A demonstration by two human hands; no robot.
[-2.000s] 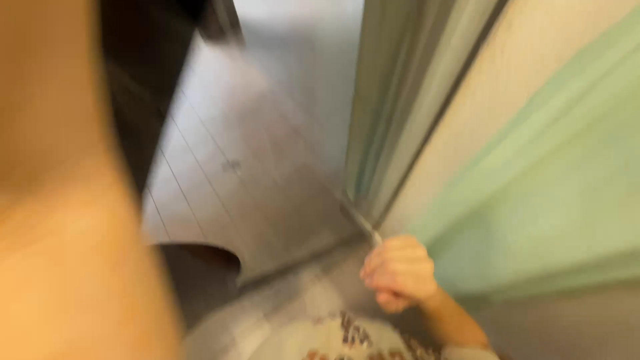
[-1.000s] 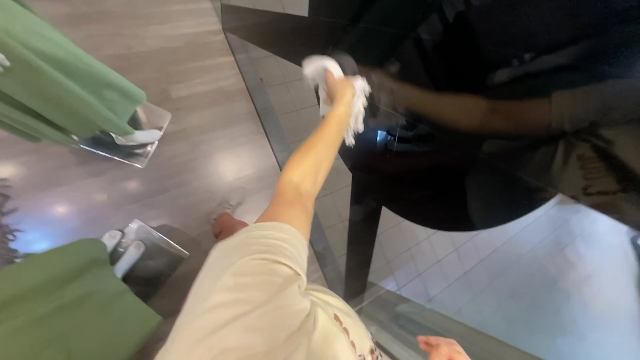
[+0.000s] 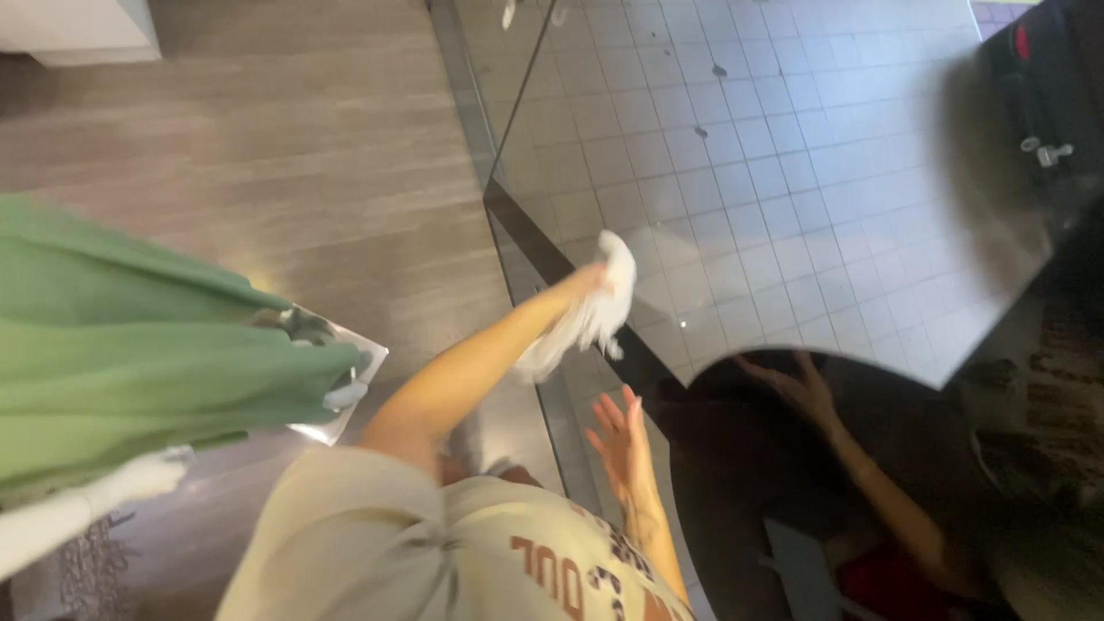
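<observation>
My left hand (image 3: 591,283) is shut on a white cloth (image 3: 608,297) with ragged, hanging edges, at the end of my outstretched arm. Both are blurred, and the cloth lies in front of a large glass pane (image 3: 733,198); whether it touches the glass I cannot tell. Lower down, near the pane's bottom edge, my right hand (image 3: 623,444) is raised with its fingers apart and holds nothing. A large black rounded shape (image 3: 742,483) covers part of the glass, and an arm and hand are reflected in it.
Mannequins in green garments (image 3: 155,345) stand at the left, one with a white hand (image 3: 151,479) stretched out, above a clear square base plate (image 3: 366,362). A dark metal rail (image 3: 517,259) runs along the glass. Outside is tiled paving; a black object with metal fittings (image 3: 1048,155) shows upper right.
The left hand with the white cloth was in front of the black area of the glass; now it is by the black strip near the rail. The right hand shows more fully. The view has shifted greatly.
</observation>
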